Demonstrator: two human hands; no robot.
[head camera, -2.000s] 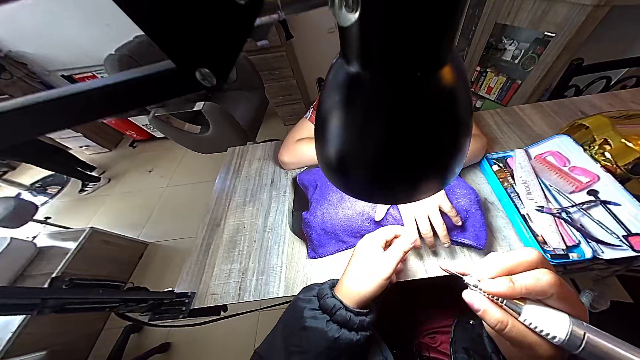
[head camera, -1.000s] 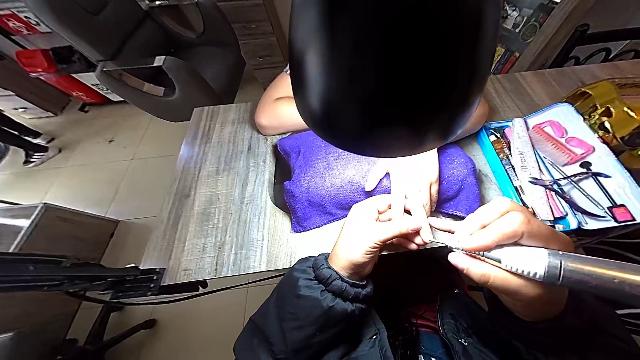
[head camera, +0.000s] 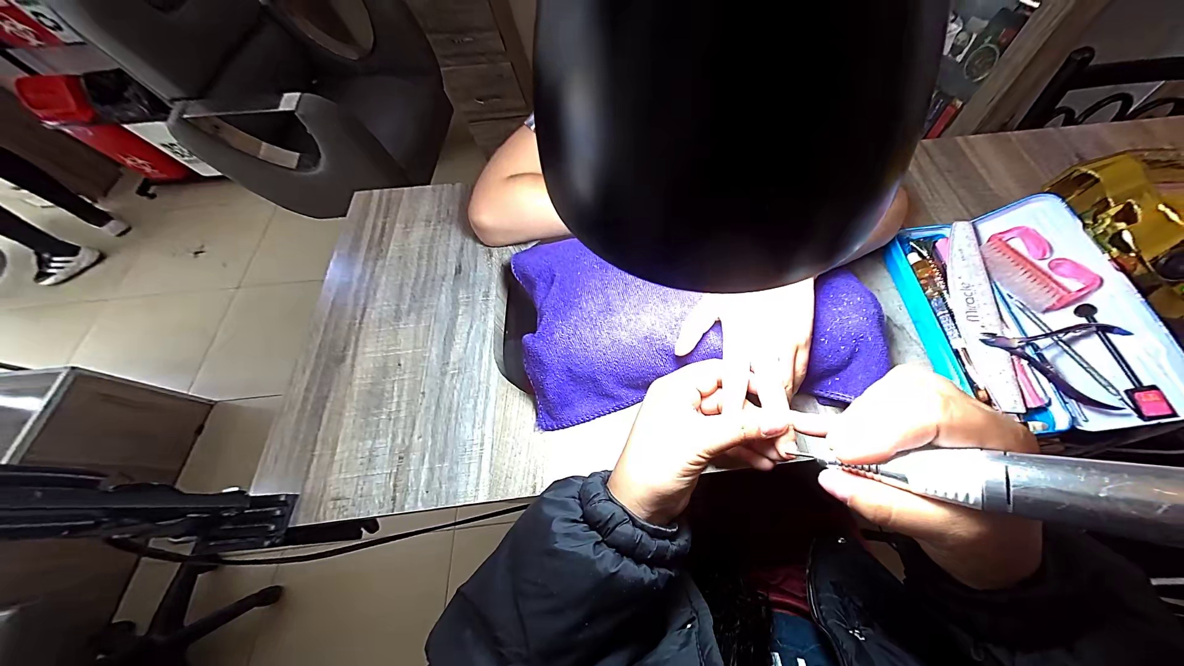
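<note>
My right hand grips an electric nail drill handpiece, its thin tip pointing left at a fingertip of another person's hand. My left hand holds a finger of that hand between thumb and fingers. The other person's hand rests over a folded purple towel on the wooden table. Glare washes out part of the fingers, and whether the bit touches the nail cannot be told. A black lamp head hides the other person's upper body.
A blue-edged tray at the right holds a nail file, a pink brush, cuticle nippers and other tools. Beyond it lies a gold translucent bag. A black metal arm and a cable are at lower left.
Two seconds ago the drill tip was apart from the other person's fingers; now it is at a fingertip. My left hand has closed around a finger. The view has shifted.
</note>
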